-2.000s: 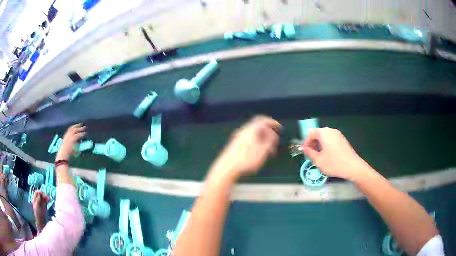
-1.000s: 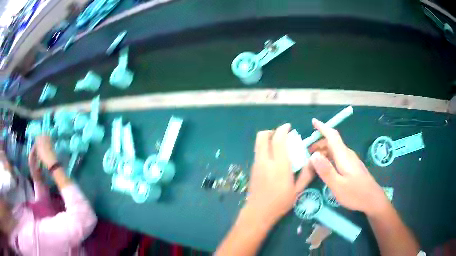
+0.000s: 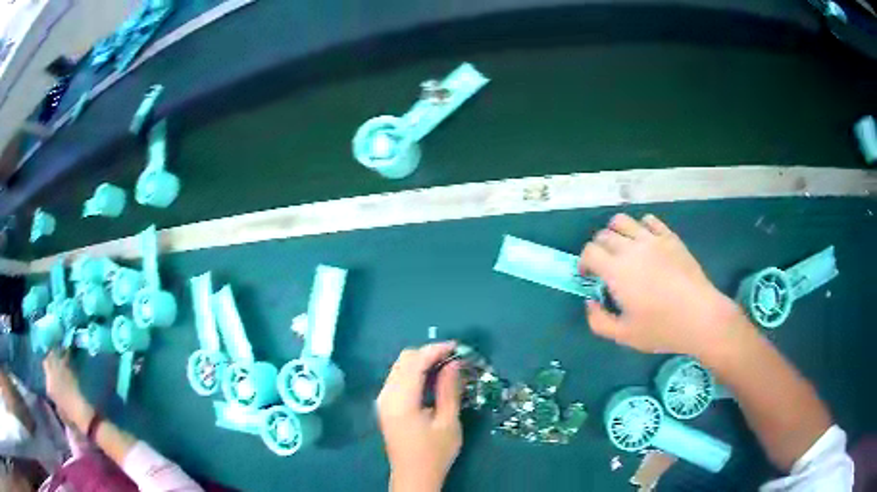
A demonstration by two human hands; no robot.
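My right hand (image 3: 646,286) holds a turquoise fan body (image 3: 538,264) near its head end. The open handle points left and the head is hidden under the hand. My left hand (image 3: 420,408) is at the left end of the pile of circuit boards (image 3: 524,404), thumb and fingers curled at a board; whether it grips one is hard to tell. The pile is green, silver and dark. Fan bodies stand left of the pile, one (image 3: 310,380) with its open handle upright.
Closed-looking fans (image 3: 635,421) lie lower right beside a pale brown scrap (image 3: 652,471). Another fan body (image 3: 769,296) lies far right. A fan body with a board (image 3: 385,144) is on the belt, beyond the pale strip (image 3: 462,204). Another person's hand (image 3: 67,384) is near clustered bodies.
My left hand has left the work and moved to the pile. My right hand now holds the body alone, its handle turned left. The belt's fan body appears further left.
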